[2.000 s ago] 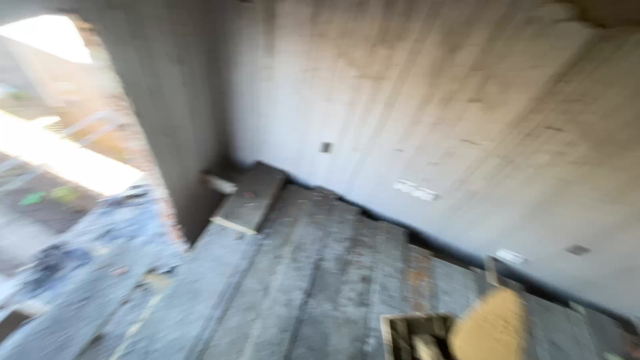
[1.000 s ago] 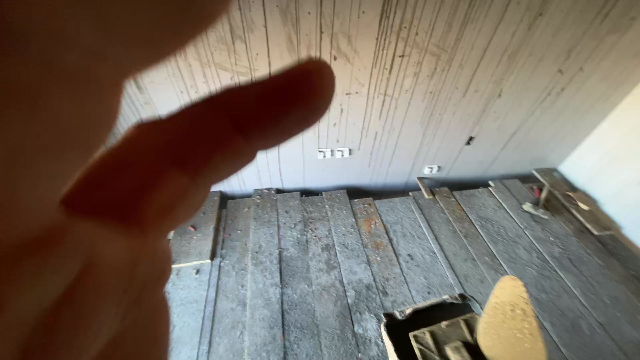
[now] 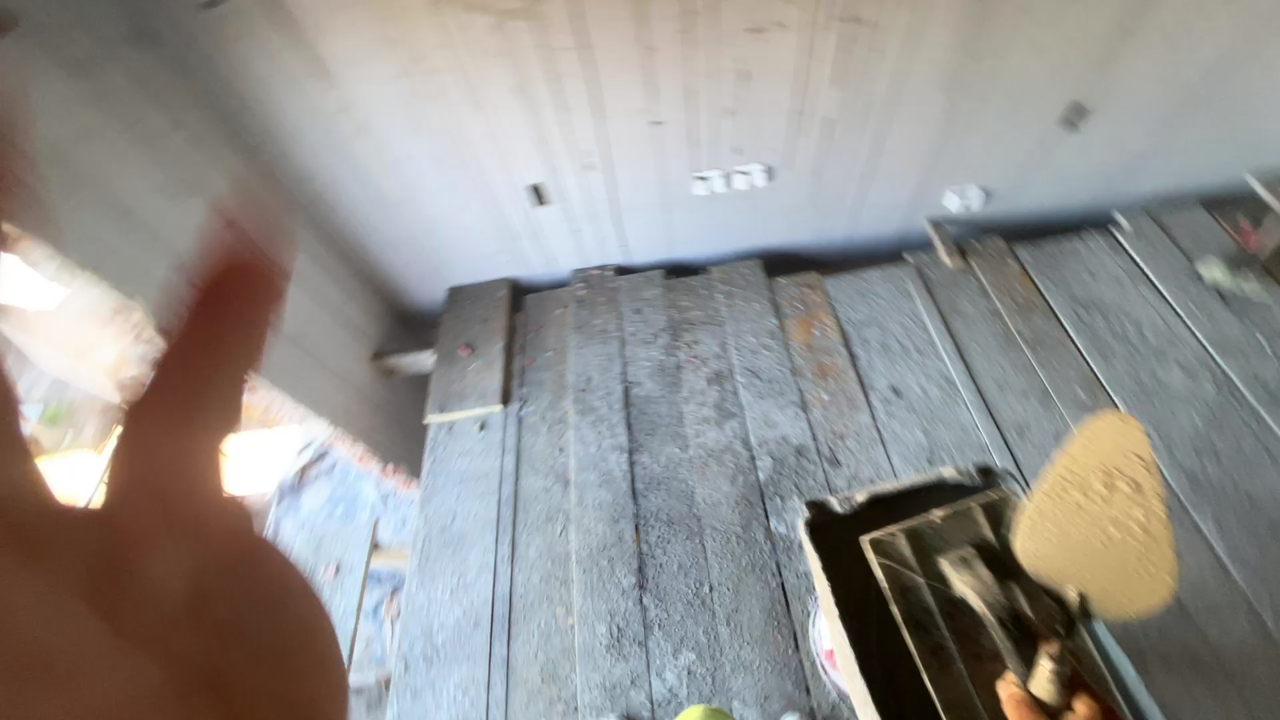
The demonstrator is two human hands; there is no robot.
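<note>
My left hand (image 3: 170, 560) is raised close to the camera at the left, blurred, its fingers apart and nothing in it. At the bottom right my right hand (image 3: 1050, 700) is closed round the handle of a trowel (image 3: 1100, 515), whose rounded blade looks coated in tan material. Just left of and below the blade is a dark rectangular tub (image 3: 832, 600) with a pale, dirty rim. A flat, framed tool with a handle (image 3: 930, 600) lies in it. Whether my right hand also touches that tool cannot be told.
Grey, dirty planks (image 3: 680, 480) form a platform up to a streaked wall (image 3: 640, 120) with socket boxes (image 3: 730, 180). A short board (image 3: 470, 350) lies on top at the left. A bright opening with a rough brick edge (image 3: 320, 420) is at the far left. Small items lie at the right.
The left hand, absent two seconds ago, covered much of the left side one second ago; now its fingers are spread farther left. The view has swung right, then partly back left.
</note>
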